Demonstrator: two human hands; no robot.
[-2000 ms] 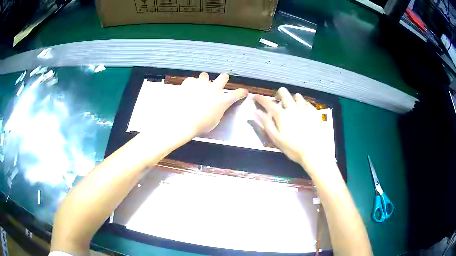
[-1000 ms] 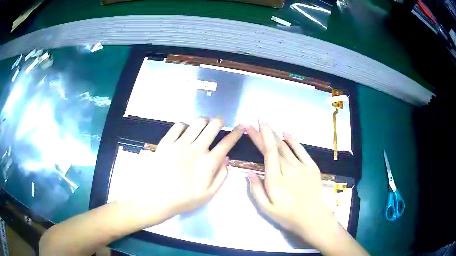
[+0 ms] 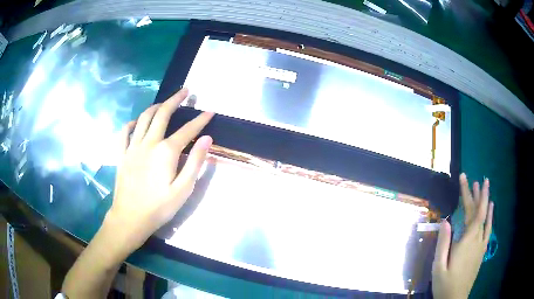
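Two long LCD panels lie silver side up on a black foam sheet [image 3: 328, 153]. The far panel [image 3: 351, 111] has a copper-brown driver strip [image 3: 328, 55] along its far edge and an orange flex cable [image 3: 434, 140] at its right end. The near panel [image 3: 316, 233] is very bright with glare. My left hand [image 3: 161, 169] rests at the foam's left side, fingers spread, fingertips at the far panel's lower left corner, thumb by the near panel. My right hand [image 3: 465, 245] is at the foam's right edge, fingers apart, by the near panel's right end.
Scissors [image 3: 490, 246] with teal handles are partly hidden behind my right hand. A ribbed white-grey strip [image 3: 328, 23] runs behind the foam. A shiny heap of film and tape scraps [image 3: 64, 111] lies at left. A brown carton [image 3: 29, 263] shows at lower left.
My hands have moved apart from the middle of the foam, left hand to its left side, right hand to its right edge. The view has shifted, so the panels sit higher and further right.
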